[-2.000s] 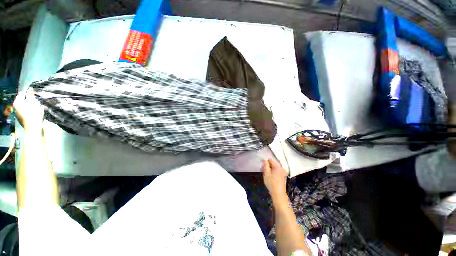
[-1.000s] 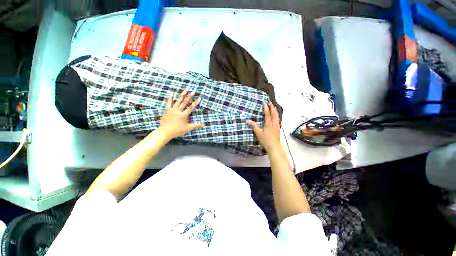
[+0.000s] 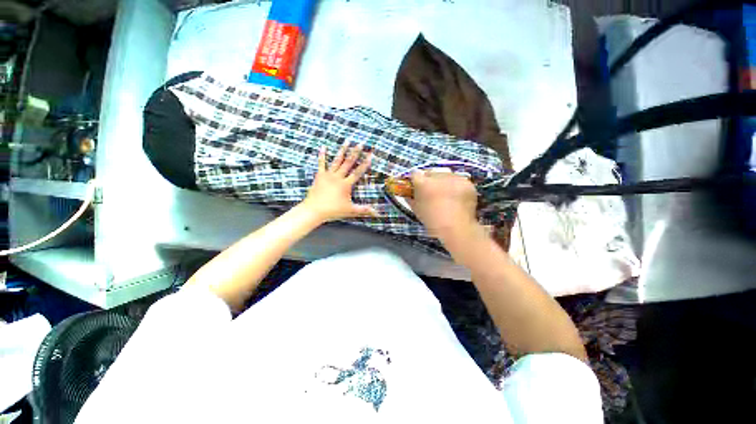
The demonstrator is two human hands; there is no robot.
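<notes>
The black, white and blue-grey plaid garment (image 3: 273,137) lies over the long black padded form (image 3: 170,137), whose rounded left end shows bare. A plain brown cloth piece (image 3: 443,95) sticks out behind and to the right of the plaid. My left hand (image 3: 338,186) lies flat on the plaid with fingers spread, holding nothing. My right hand (image 3: 448,199) is closed on the orange-brown handle of the steam iron (image 3: 400,188), which is on the right part of the plaid. The soleplate is mostly hidden under my hand.
Thick black hoses (image 3: 613,189) run from the iron to the right edge. A blue box (image 3: 282,45) with a red label lies behind the form on the white table (image 3: 356,50). A creased off-white cloth (image 3: 572,236) is at right, dark patterned garments (image 3: 609,339) below, a black fan (image 3: 79,356) lower left.
My right hand has left the cloth, taken hold of the iron and brought it left from the off-white cloth onto the plaid. My left hand stays flat on the plaid. The view has shifted.
</notes>
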